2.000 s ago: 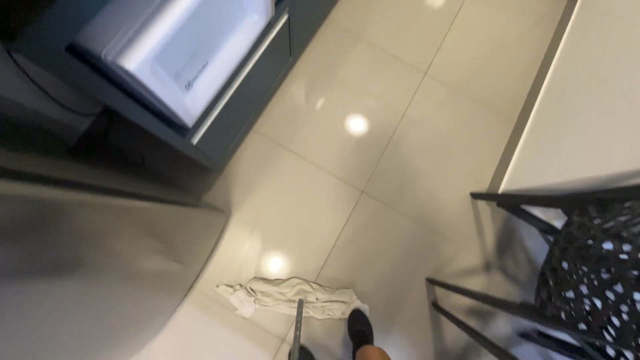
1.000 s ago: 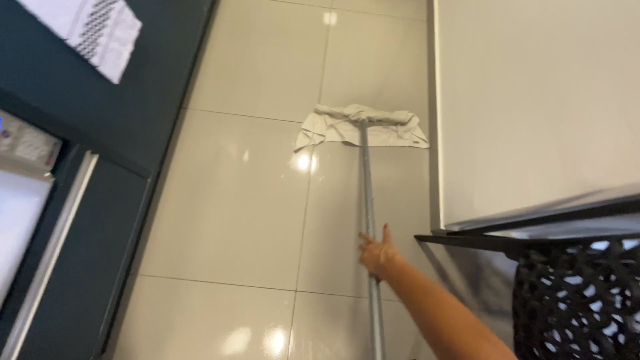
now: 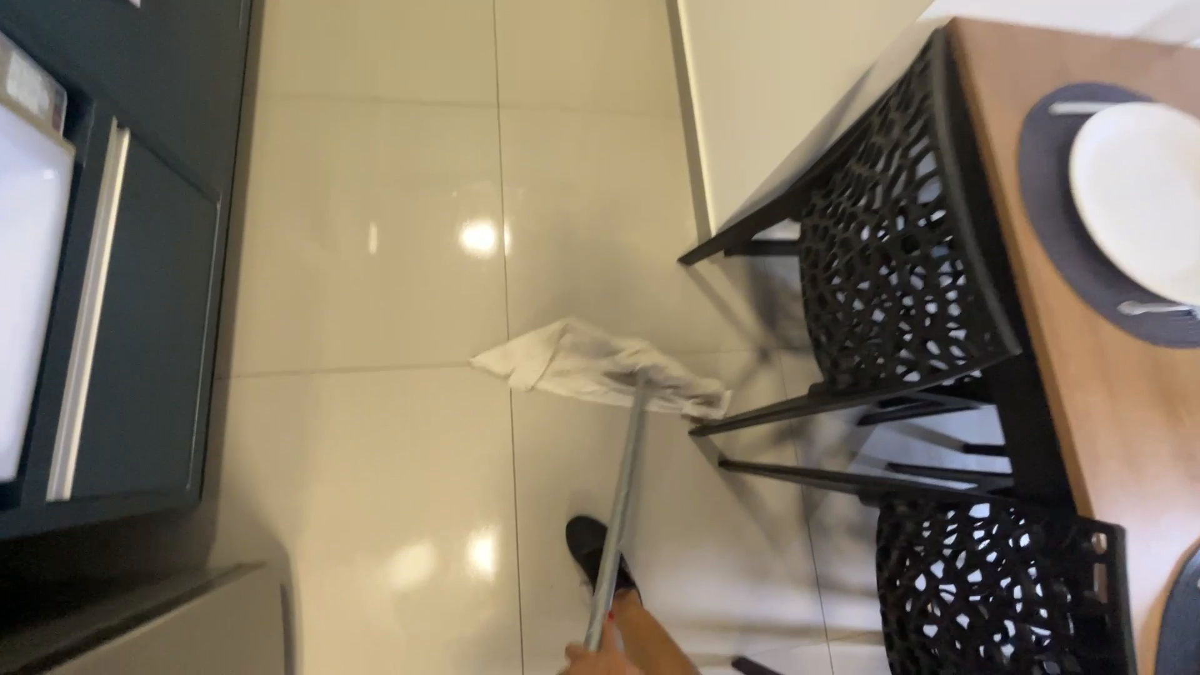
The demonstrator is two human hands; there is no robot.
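A grey metal mop pole slants up from the bottom edge of the head view to a pale cloth bunched on the glossy floor tiles. My right hand, cut off by the bottom edge, is closed around the pole. The left hand is out of view. Against the cloth's right end, or very close to it, is a leg tip of a black openwork chair. A black shoe stands beside the pole, partly behind it.
Another black chair stands at the lower right. The wooden table holds a white plate on a dark placemat with cutlery. Dark cabinets line the left, and a pale counter side is at the upper right.
The cloth was near the pale counter side a second ago and now lies by the chair legs, turned at a slant. My right hand is nearer the bottom edge. The view has shifted to show the table.
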